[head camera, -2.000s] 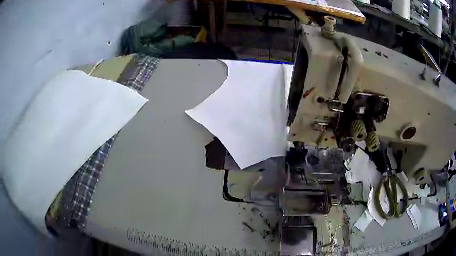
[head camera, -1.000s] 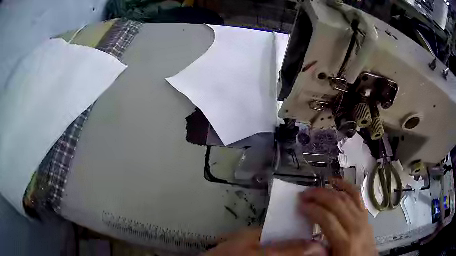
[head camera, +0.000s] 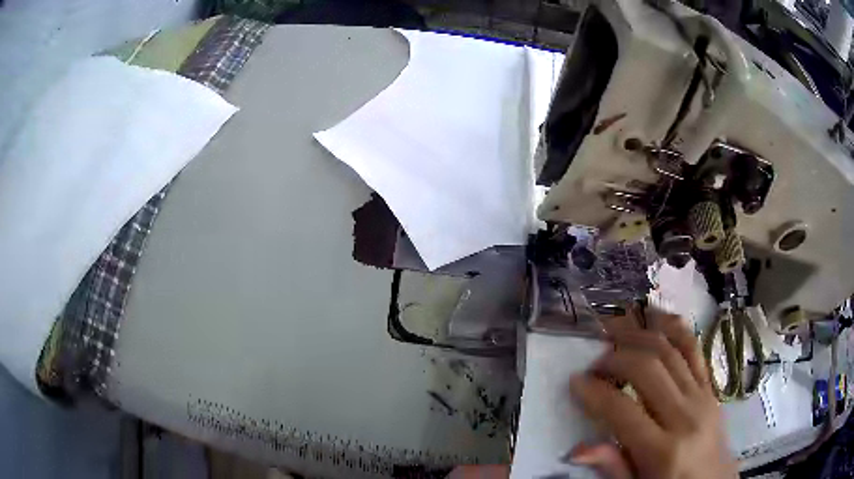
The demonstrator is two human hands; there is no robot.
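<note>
A narrow white strip (head camera: 560, 388) runs from the picture's bottom edge up to the metal folder attachment (head camera: 562, 313) in front of the needle area. My right hand (head camera: 651, 402) lies over the strip's right side, fingers bent on it close to the folder. My left hand (head camera: 479, 471) shows only as a blurred sliver at the bottom edge, left of the strip; its grip cannot be told. A white shirt panel (head camera: 459, 140) lies flat behind the needle area, its curved cut-out to the left. The presser foot area is dark and unclear.
The cream machine head (head camera: 646, 103) stands at the right. Scissors (head camera: 732, 355) lie beyond my right hand, among white scraps. Stacked white panels (head camera: 84, 178) cover a plaid cloth (head camera: 122, 281) at the left. A maroon-brown cloth piece (head camera: 375, 234) lies left of the needle plate.
Both hands have come into view with the white strip since the oldest frame. Since one second ago, the strip's end has reached the folder and my left hand has mostly dropped out at the bottom.
</note>
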